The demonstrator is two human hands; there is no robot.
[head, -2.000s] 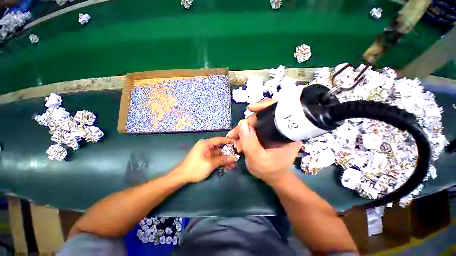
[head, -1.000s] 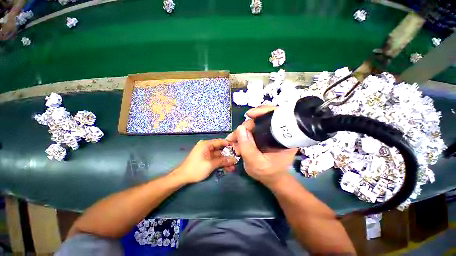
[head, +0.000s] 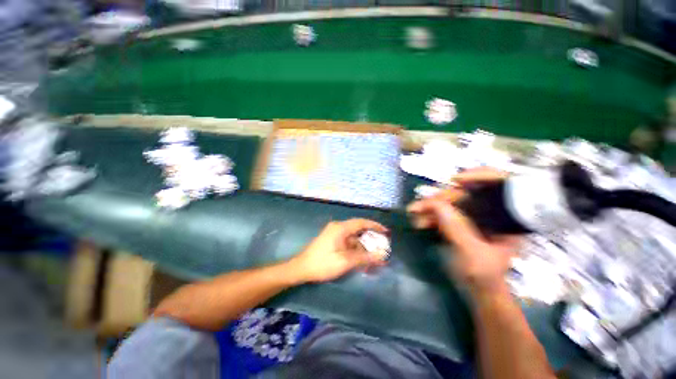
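The frame is blurred by motion. My left hand (head: 339,250) is bare and holds a small white assembly (head: 375,244) between thumb and fingers above the dark green bench. My right hand (head: 478,244) is gripped around the black electric screwdriver (head: 485,207), which has a white label and lies nearly level. A gap separates the two hands. The driver's tip cannot be made out. The shallow brown screw tray (head: 333,163), speckled blue-white with a yellowish patch, lies beyond my left hand.
The main pile of white parts (head: 623,259) is at the right, under the black hose (head: 637,200). A smaller group of white parts (head: 191,169) lies left of the tray. The green conveyor belt (head: 244,70) carries scattered parts. A blue bin (head: 236,354) holds white parts below the bench edge.
My hands have moved apart, and the right hand with the screwdriver is away from the part in my left hand. The camera view has turned left, so the bench things appear further right.
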